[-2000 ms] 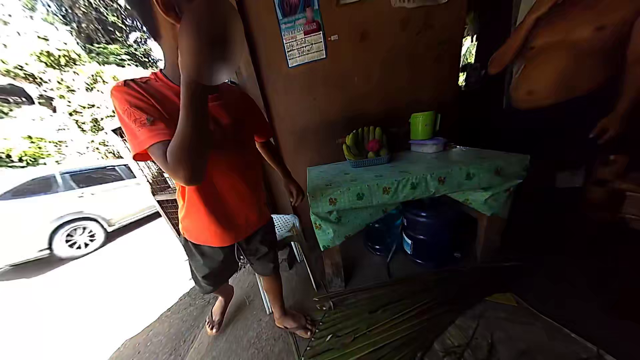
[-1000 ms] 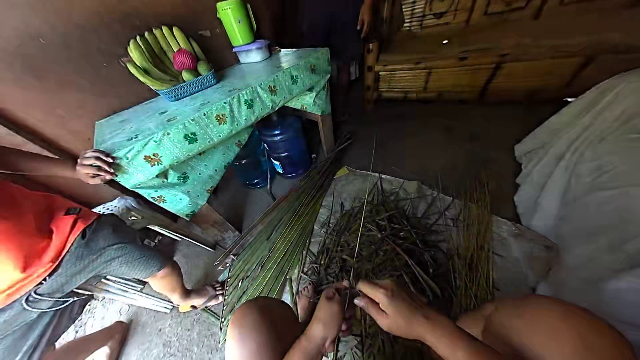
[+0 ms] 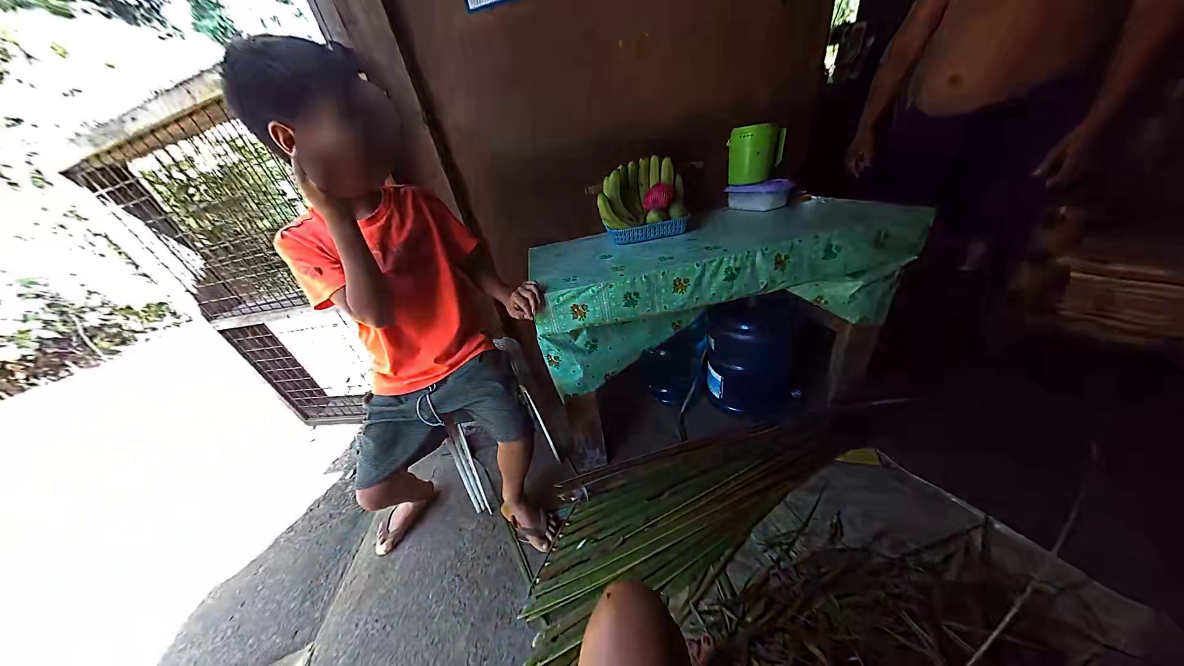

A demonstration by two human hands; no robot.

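Neither my left hand nor my right hand shows in the head view. One of my knees (image 3: pixel 627 629) is at the bottom edge. Just beyond it a green palm frond (image 3: pixel 661 527) lies on the floor, its long leaflets fanned out. To its right is a dark heap of loose leaf strips (image 3: pixel 832 601) on a spread sheet (image 3: pixel 888 518). A thin pale stick or leaf rib (image 3: pixel 1041 564) slants up at the lower right; what holds it, if anything, is out of view.
A table with a green patterned cloth (image 3: pixel 731 268) bears a blue basket of bananas (image 3: pixel 647 229), a lidded tub (image 3: pixel 760 196) and a green pitcher (image 3: pixel 754 154). Blue water jugs (image 3: pixel 747 361) stand beneath. A person in an orange shirt (image 3: pixel 416 296) is at the left; another person (image 3: pixel 990 83) stands back right.
The view has swung up and left, so my hands, seen at the strips one second ago, are out of frame. The person in orange, upright two seconds ago, now rests a hand on the table corner.
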